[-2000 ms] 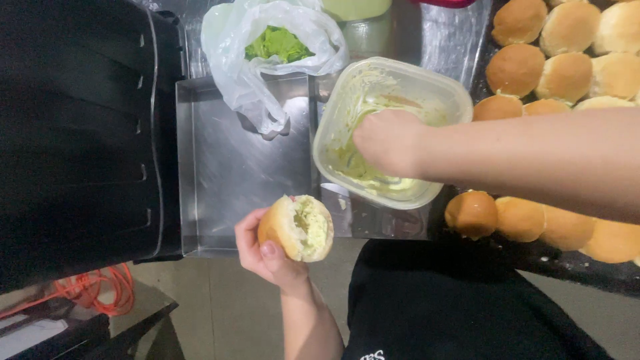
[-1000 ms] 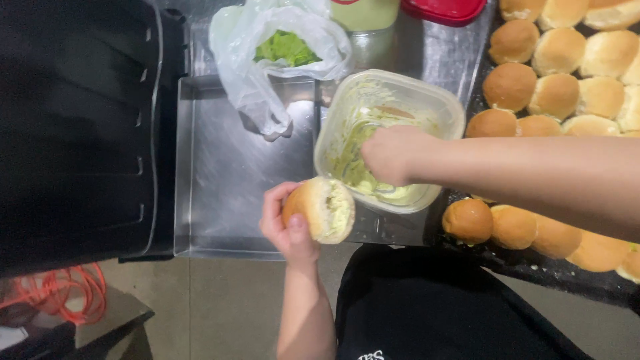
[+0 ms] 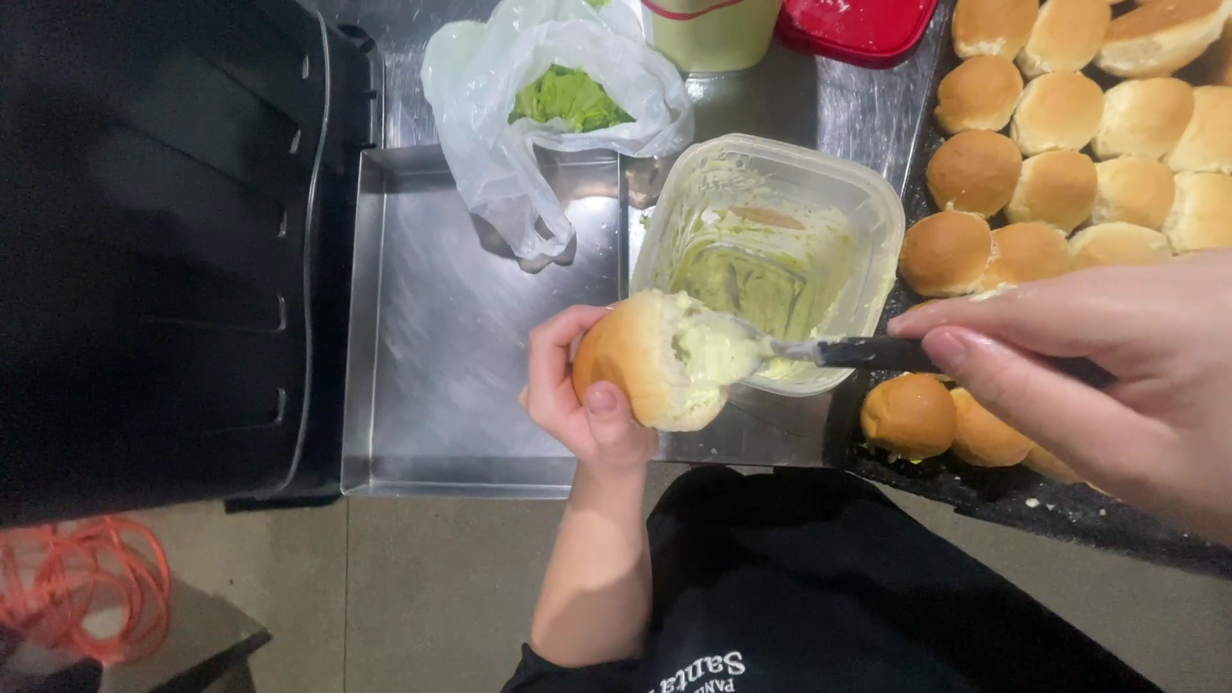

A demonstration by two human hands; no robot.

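My left hand grips a split bread roll, its cut side turned right and coated with a pale green spread. My right hand holds the black handle of a spoon-like metal utensil, whose spread-covered end is at the roll's opening. Behind them a translucent plastic tub has green spread smeared on its walls and bottom. The roll is just over the tub's near left corner.
A shallow metal tray lies left, with a white plastic bag of green leaves over its far edge. Rolls fill a dark baking tray at right. A black crate, a red lid and a light green container stand around.
My right hand has come out of the tub to the right, and the utensil now shows at the roll. My left hand still holds the roll, now close against the tub's near corner.
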